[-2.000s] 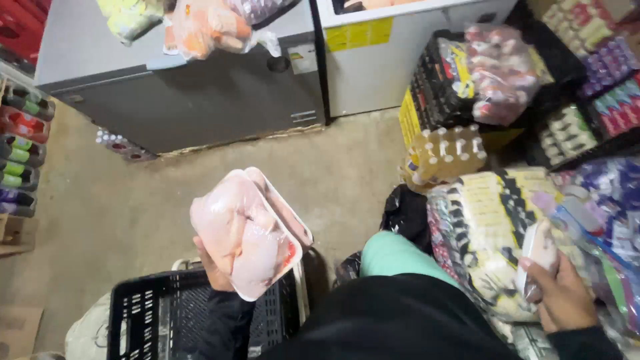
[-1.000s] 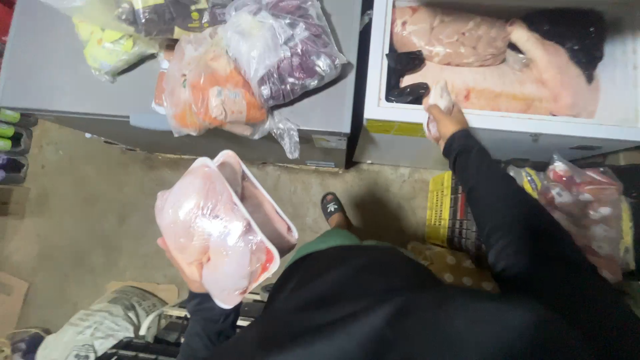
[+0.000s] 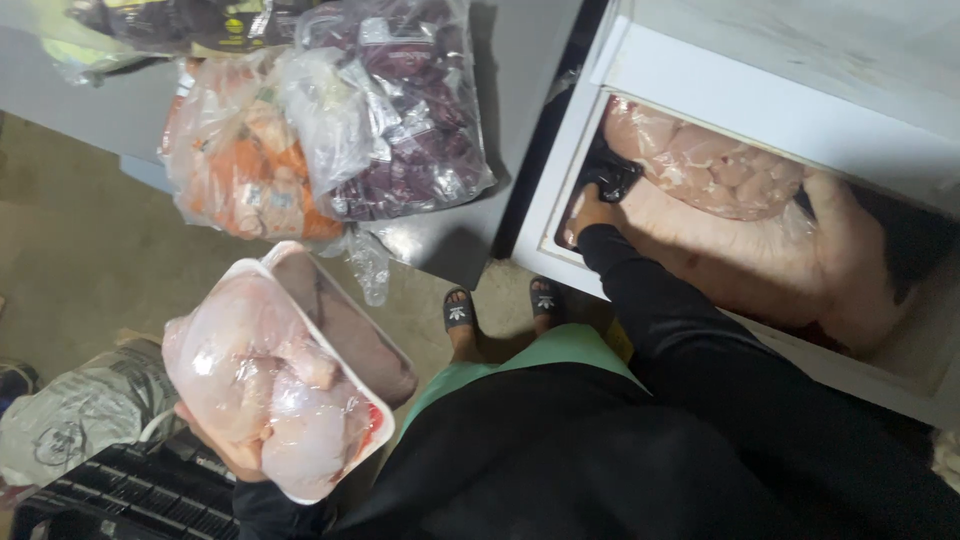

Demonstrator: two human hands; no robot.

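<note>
My left hand (image 3: pixel 225 446) grips wrapped trays of raw meat from below: a film-wrapped tray of chicken pieces (image 3: pixel 277 382) in front and a second wrapped meat tray (image 3: pixel 341 330) behind it. My right hand (image 3: pixel 591 214) reaches inside an open white chest freezer (image 3: pixel 562 180), at its left inner corner beside a black plastic bag (image 3: pixel 616 174). A pale item shows partly at its fingers; whether the hand still holds it, I cannot tell. Beside the hand lie a clear bag of chicken pieces (image 3: pixel 705 157) and a large pale slab of meat (image 3: pixel 720 247).
On a grey chest freezer (image 3: pixel 442 244) lie an orange-printed bag (image 3: pixel 255 165) and a clear bag of purple packs (image 3: pixel 412 112). A black plastic crate (image 3: pixel 127 495) and a grey-white sack (image 3: pixel 90 412) stand at lower left. My sandalled feet (image 3: pixel 457 309) are between freezers and body.
My right hand, earlier at the far right with a pale wrapped item, has moved into the open white freezer. The left hand keeps hold of the trays. The view has shifted toward the freezers.
</note>
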